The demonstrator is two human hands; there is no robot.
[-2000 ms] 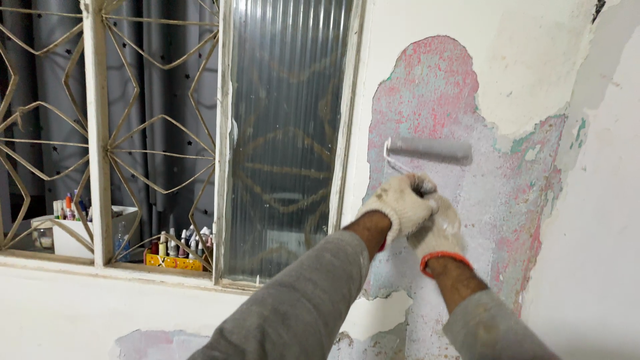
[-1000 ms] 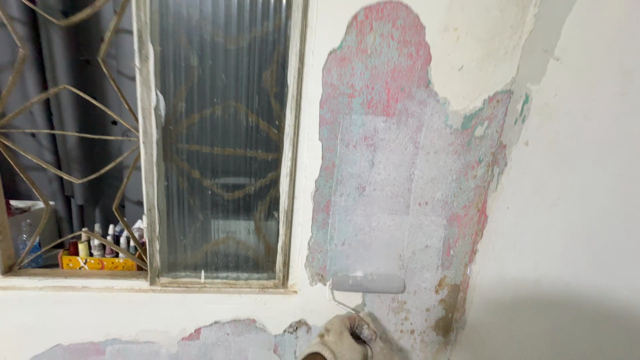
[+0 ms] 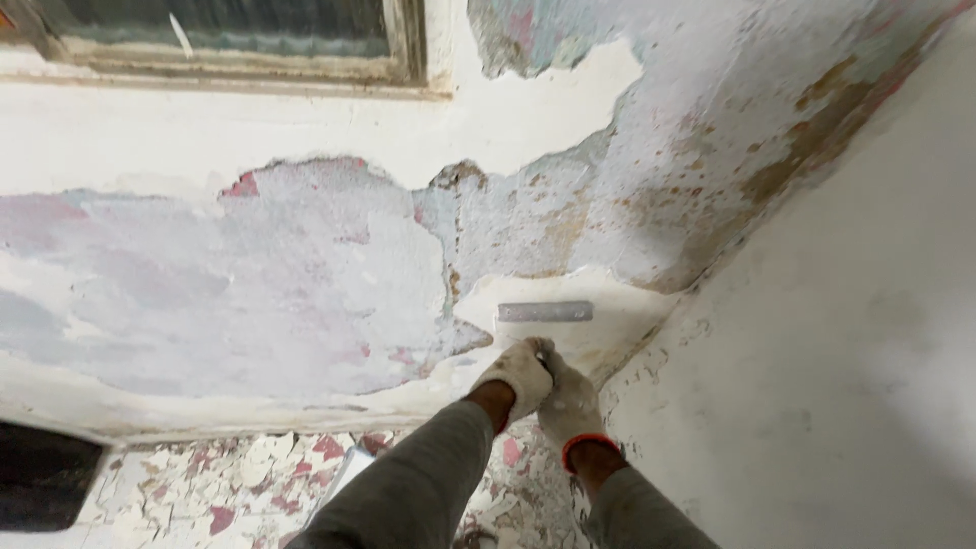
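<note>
A paint roller [image 3: 545, 312] with a grey sleeve lies level against the low part of the wall, on a cream-painted patch. Both my hands, in off-white work gloves, are closed together on its handle just below the sleeve. My left hand [image 3: 520, 377] is on the left side of the grip, and my right hand [image 3: 568, 396], with an orange cuff, touches it on the right. The handle is mostly hidden by the gloves. Around and above is the stripped wall [image 3: 305, 267], with patches of lilac, pink and brown stain.
A window frame [image 3: 229, 69] is at the upper left. The side wall [image 3: 823, 343] meets this wall in a corner on the right. Paint flakes [image 3: 221, 488] cover the floor, where a pale object [image 3: 347, 473] lies partly behind my left arm. A dark object [image 3: 46, 476] stands lower left.
The roller and my hands have moved down the wall, from the tall stripped patch beside the window to near the floor. The view has tilted down strongly.
</note>
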